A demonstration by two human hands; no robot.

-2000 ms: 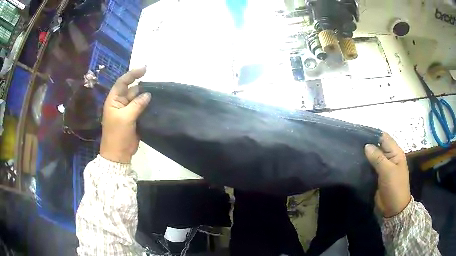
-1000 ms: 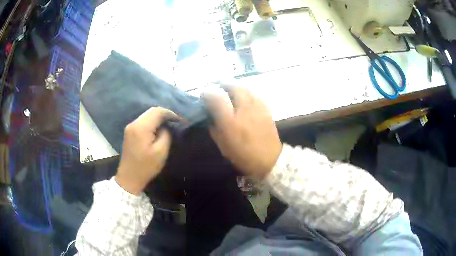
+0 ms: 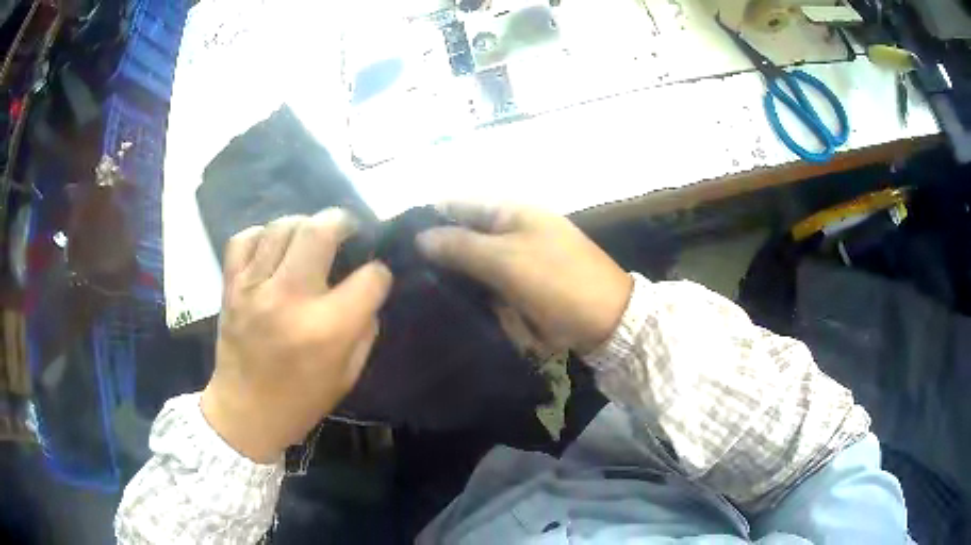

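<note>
A dark garment piece (image 3: pixel 279 170) lies partly on the white machine table at the left and hangs over its front edge towards the lap. My left hand (image 3: pixel 293 319) grips a bunched part of it at the table edge. My right hand (image 3: pixel 532 266) pinches the cloth just to the right, thumb and fingers closed on it. The cloth between the two hands is gathered, and the fingers hide part of it. No tool shows in either hand.
Blue-handled scissors (image 3: pixel 806 115) lie on the table (image 3: pixel 660 138) at the right. An awl or seam ripper with a yellow-green handle (image 3: pixel 892 58) is beyond them. A yellow-orange item (image 3: pixel 849 216) is under the table edge. Blue crates (image 3: pixel 133 277) stand at the left.
The cloth was stretched wide between both hands; now it is bunched with the hands close together. The view has shifted, so the machine's gold knobs are out of the picture.
</note>
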